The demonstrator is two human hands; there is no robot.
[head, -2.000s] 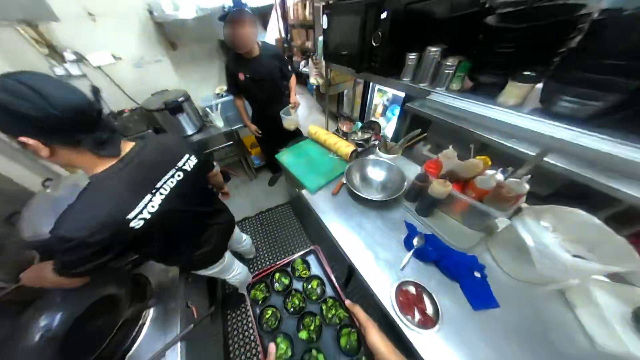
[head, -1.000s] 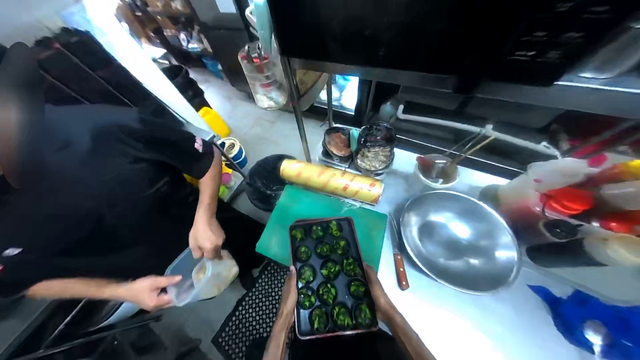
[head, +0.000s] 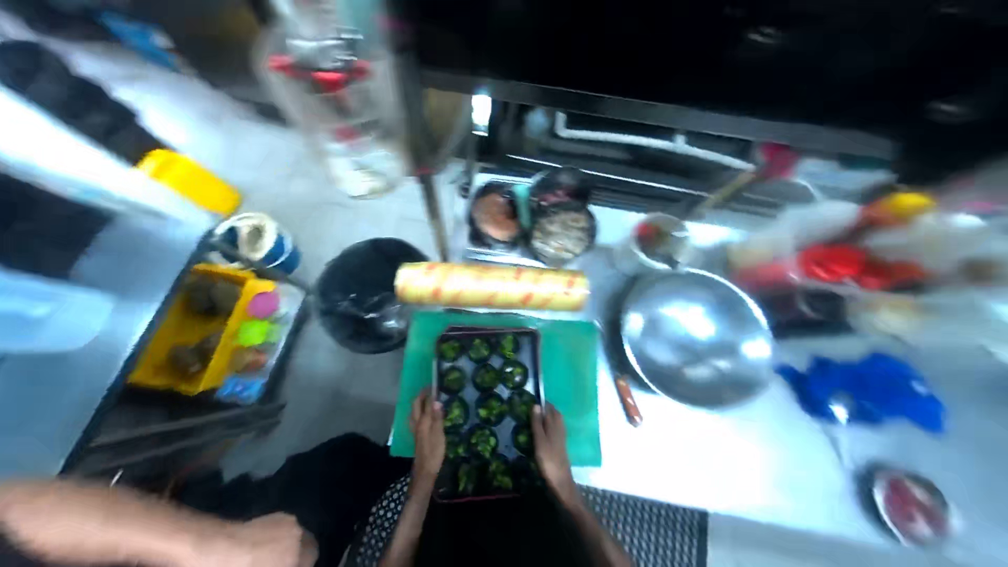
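Observation:
A dark rectangular tray (head: 498, 459) with several small round cups of chopped greens is held between my hands. My left hand (head: 428, 431) grips its left edge and my right hand (head: 550, 437) its right edge. The tray lies over a green cutting board (head: 572, 386); whether it touches the board cannot be told. A yellow roll with red marks (head: 492, 286) lies along the board's far edge. To the board's right are a wooden knife handle (head: 628, 400) and a large steel bowl (head: 697, 337).
A co-worker's arm (head: 150, 524) reaches in at lower left. A black bin (head: 370, 295) stands left of the board, beyond it a yellow container (head: 189, 327). Small bowls of food (head: 561, 232) sit behind the roll. A blue cloth (head: 874, 390) and a red-filled bowl (head: 909, 505) lie at right.
The tray, beside the counter two seconds ago, is now over the green board, still in both hands. The co-worker's clear container, seen a second ago, is out of view. The view has turned and blurred.

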